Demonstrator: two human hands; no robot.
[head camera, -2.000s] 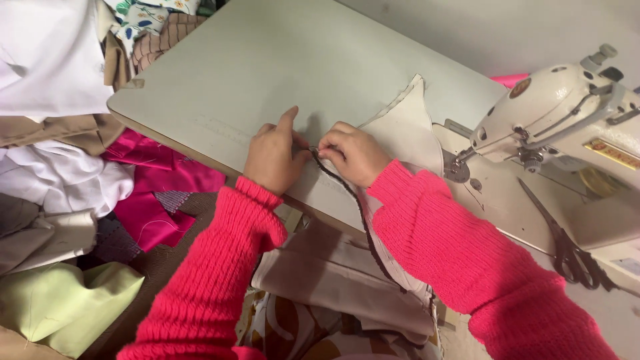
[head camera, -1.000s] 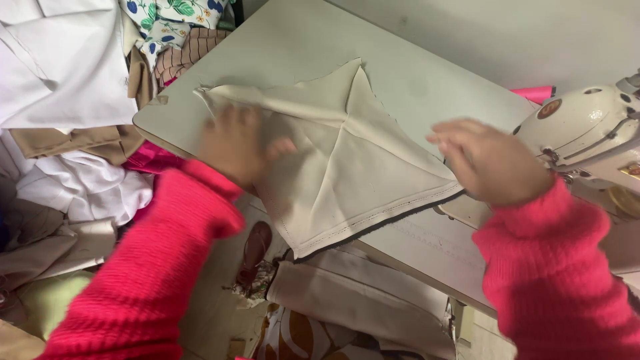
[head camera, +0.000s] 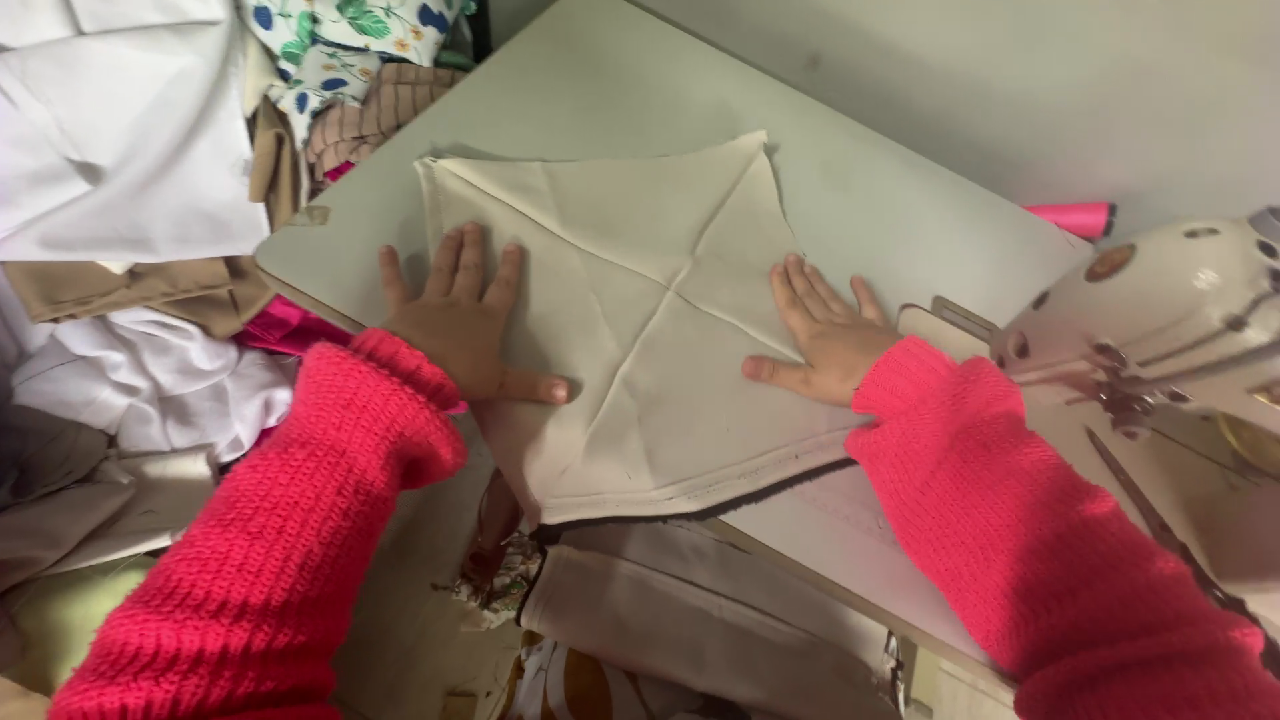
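A beige fabric panel (head camera: 640, 390) lies spread on the sewing machine table (head camera: 640, 80), with crease lines crossing near its middle and a dark edge along its lower side. My left hand (head camera: 460, 310) rests flat on the panel's left part, fingers apart. On its right edge lies my right hand (head camera: 825, 330), palm down with the thumb out. Neither hand grips the cloth. The white sewing machine head (head camera: 1160, 300) stands to the right of my right hand.
Dark scissors (head camera: 1150, 520) lie below the machine head, partly behind my right sleeve. A pink roll (head camera: 1075, 218) sits behind the table's far edge. White cloth (head camera: 130, 140) and other fabrics are heaped at the left. Folded beige cloth (head camera: 690, 620) hangs below the near edge.
Two seconds ago both hands pinched the dark edge of the bunched cloth. The panel has been opened out over the table, and both hands now lie flat on it.
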